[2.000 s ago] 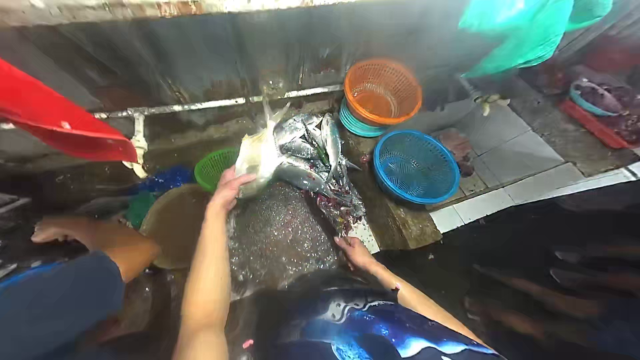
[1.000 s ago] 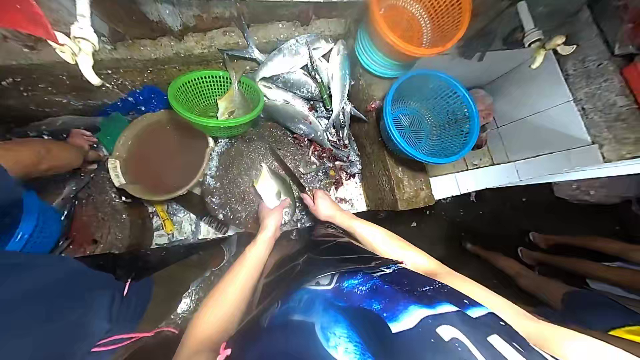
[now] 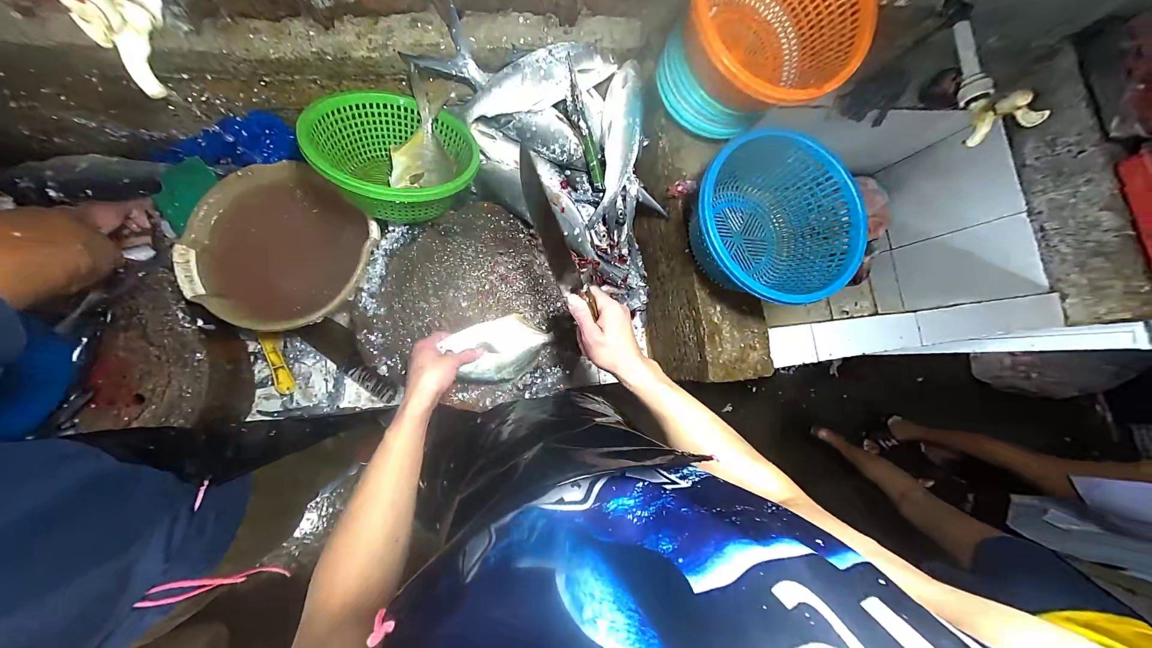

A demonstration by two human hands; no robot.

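Observation:
My left hand (image 3: 436,367) grips one end of a pale flat fish (image 3: 500,349) lying on the round, scale-covered chopping block (image 3: 450,279). In my right hand (image 3: 609,333) is the handle of a large knife (image 3: 546,216), its broad blade pointing up and away over the far right part of the block. Several silvery fish (image 3: 544,81) are heaped beyond the blade, with a thin green-handled knife (image 3: 585,135) among them. Another yellowish flat fish (image 3: 423,160) rests in the green plastic basket (image 3: 315,135) behind the block.
A basin of murky water (image 3: 274,243) stands left, near a yellow-handled tool (image 3: 277,364) and a dark blade. On the right are a blue basket (image 3: 778,216), an orange basket (image 3: 783,45) and a tap (image 3: 976,81). A co-worker's hand (image 3: 117,220) is far left; other people's legs (image 3: 918,495) are lower right.
The knife has moved from beside the fish on the block to the right, away from it. Two seconds ago my left hand held a fish near the heap. The view has shifted.

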